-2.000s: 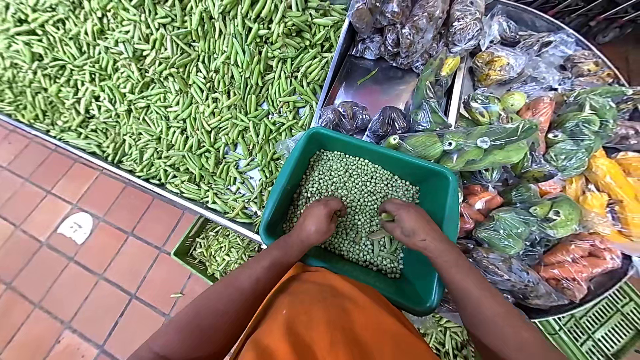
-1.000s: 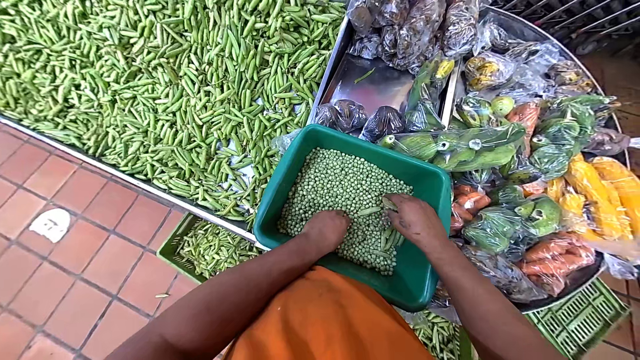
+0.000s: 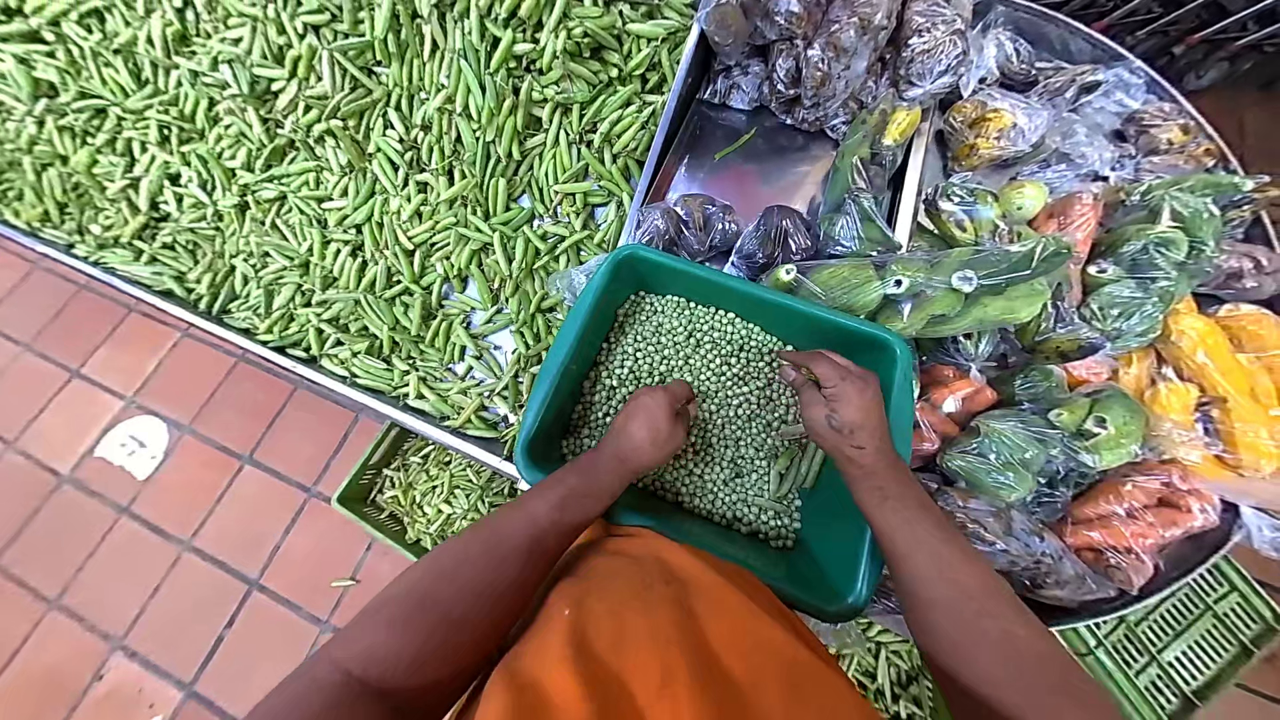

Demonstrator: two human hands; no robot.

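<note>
A green plastic tub (image 3: 715, 560) in front of my body holds a layer of shelled peas (image 3: 690, 345). My left hand (image 3: 650, 428) is over the peas left of centre, fingers curled; whether anything is inside them is hidden. On the right, inside the tub's right wall, my right hand (image 3: 835, 400) pinches a small greenish-brown piece, perhaps of pod, between thumb and fingertips. A few whole pea pods (image 3: 795, 470) lie on the peas just below that hand. Past the tub, a large heap of pea pods (image 3: 350, 180) covers the display at the upper left.
Bagged vegetables (image 3: 1000, 290) fill the rounded metal display at right, beside a metal tray (image 3: 745, 165). Below the display edge stands a green crate (image 3: 385, 480) with pods or husks. Another green crate (image 3: 1170, 630) is at lower right. The floor is tiled (image 3: 210, 510).
Both hands have shifted over the tub; the right hand, near the peas' middle right two seconds ago, is now closer to the right wall. The left hand remains over the peas.
</note>
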